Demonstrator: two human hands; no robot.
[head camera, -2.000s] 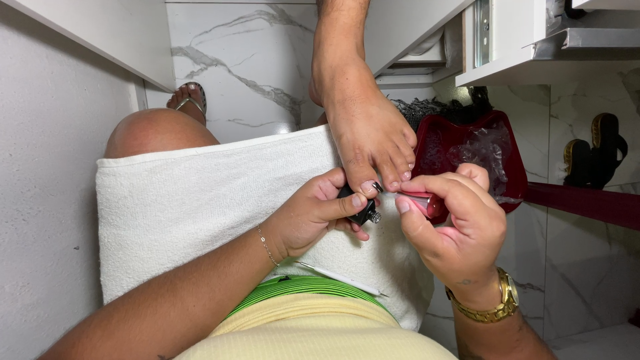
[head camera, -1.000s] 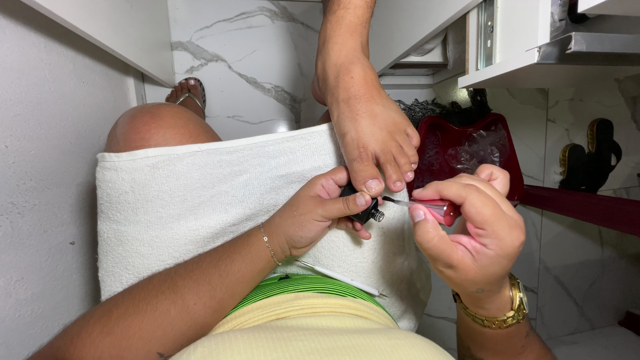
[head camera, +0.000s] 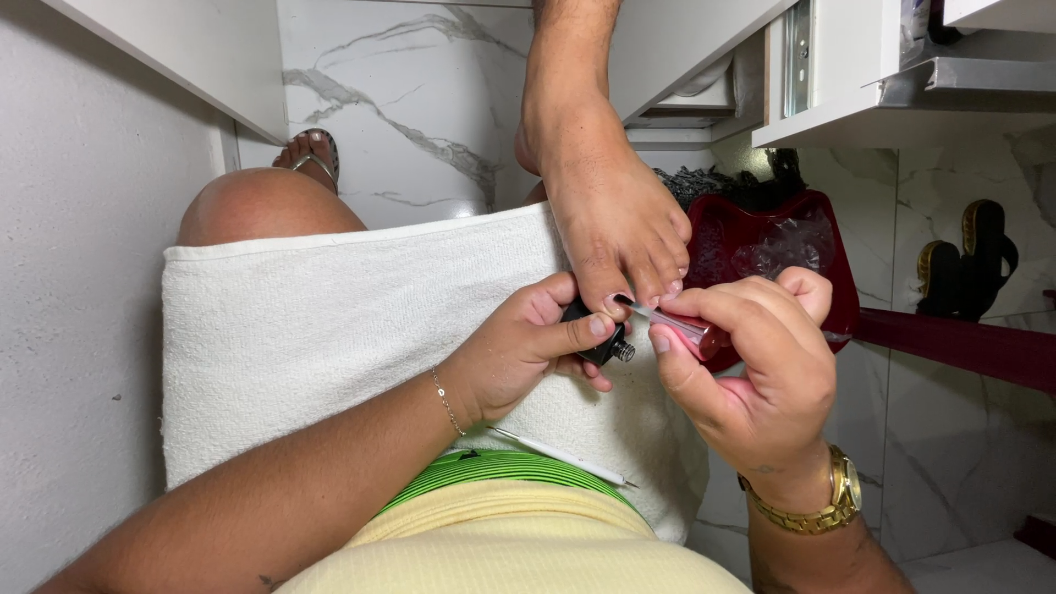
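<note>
Another person's bare foot (head camera: 615, 198) rests toes toward me on a white towel (head camera: 330, 330) over my lap. My left hand (head camera: 528, 346) grips an uncapped black nail polish bottle (head camera: 606, 342) just below the big toe, its threaded neck pointing lower right. Between the thumb and fingers of my right hand (head camera: 755, 363) is the red, shiny cap (head camera: 693, 330) of a polish brush (head camera: 635, 307). The brush's dark tip touches the big toenail, which bears dark polish near one edge. A white double-ended dotting tool (head camera: 565, 456) lies on the towel near my waist.
A dark red plastic tray (head camera: 837, 272) with crumpled clear plastic (head camera: 788, 247) stands right of the foot. Black flip-flops (head camera: 965, 264) lie on the marble-patterned floor at the right. White open drawers (head camera: 841, 99) jut in at the upper right, and a white panel (head camera: 190, 58) stands at the upper left.
The brush was at the bottle's neck one second ago; my right hand has since brought it up and left onto the big toenail. My left hand still holds the bottle in about the same place.
</note>
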